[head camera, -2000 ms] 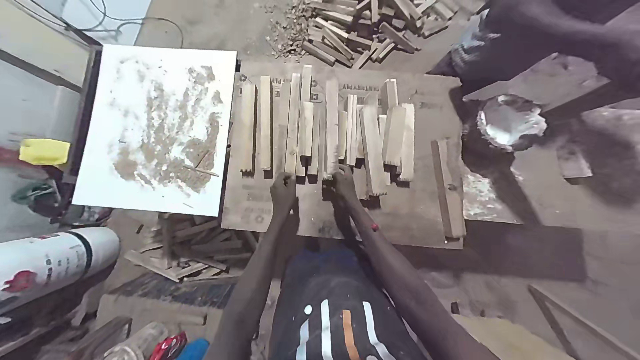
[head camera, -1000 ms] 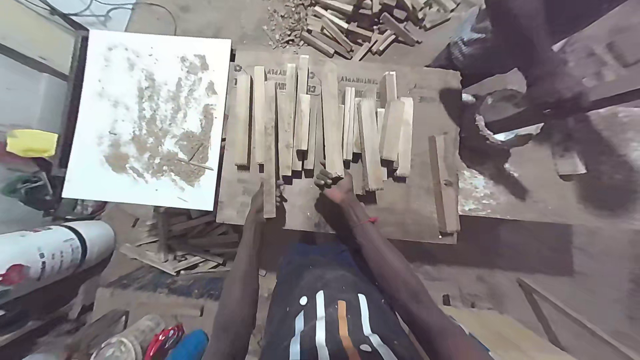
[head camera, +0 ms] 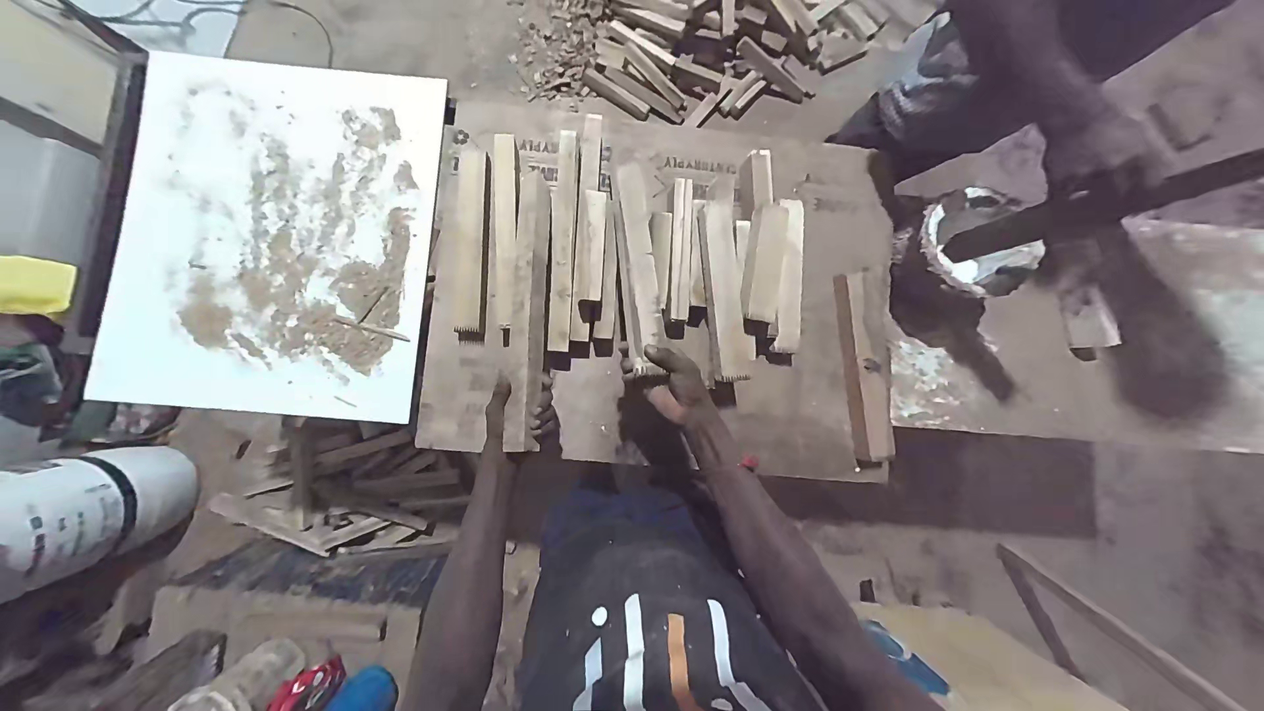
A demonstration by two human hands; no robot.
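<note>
Several wooden strips lie roughly side by side on a plywood board (head camera: 790,425) that bears printing. Some have toothed, finger-jointed ends, like the strip at the left of the row (head camera: 472,247). My left hand (head camera: 518,410) grips the near end of a long wooden strip (head camera: 526,316), thumb on its left side and fingers on its right. My right hand (head camera: 676,380) is closed around the near end of another strip (head camera: 640,267), which leans slightly left at its far end. Two strips (head camera: 864,365) lie apart at the board's right side.
A white panel (head camera: 267,178) with sawdust adjoins the board at left. Offcuts (head camera: 721,49) are heaped beyond it, more scrap wood (head camera: 365,484) lies below left. At right, another person's hand (head camera: 1106,148) is near a dark bar (head camera: 1165,193) and a round container (head camera: 983,242).
Two seconds ago both hands were at the near ends of the row. The left hand's long strip now reaches nearer my body. My right hand, partly open one second ago, has closed on a strip.
</note>
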